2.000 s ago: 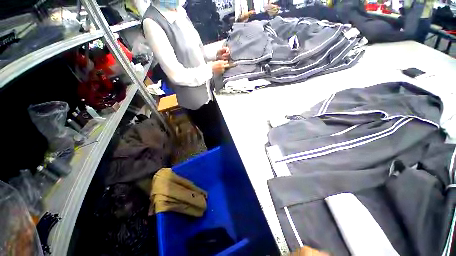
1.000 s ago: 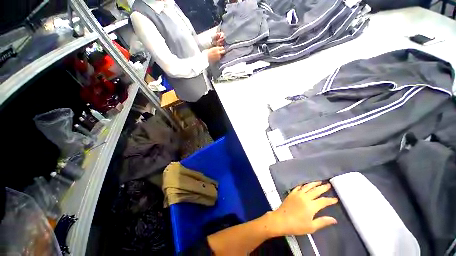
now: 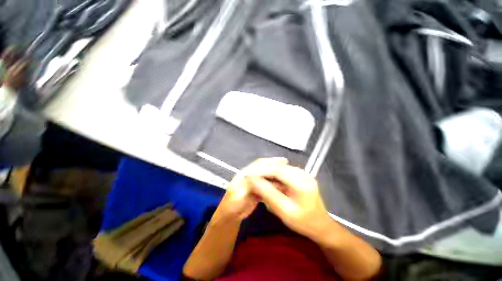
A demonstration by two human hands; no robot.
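A dark-grey garment (image 3: 363, 164) with white trim lies over the table in front of me. A white pocket flap (image 3: 267, 119) lies on its panel, and a double white stripe (image 3: 329, 110) runs up beside it. My left hand (image 3: 245, 192) and my right hand (image 3: 294, 200) are together at the garment's lower edge, just below the flap. Their fingers overlap and the frame is blurred. Whether they pinch the hem or a thread is hidden.
A grey sleeve with a white end band (image 3: 159, 119) lies left of the flap on the white table (image 3: 99, 104). A blue bin (image 3: 151, 189) with a tan folded cloth (image 3: 137, 236) stands below the edge. Another person's hand (image 3: 15, 68) is at far left.
The view has swung right and down, so the garment and flap are now central. The hand that lay spread on the cloth is gone from there; both hands are now together at the hem.
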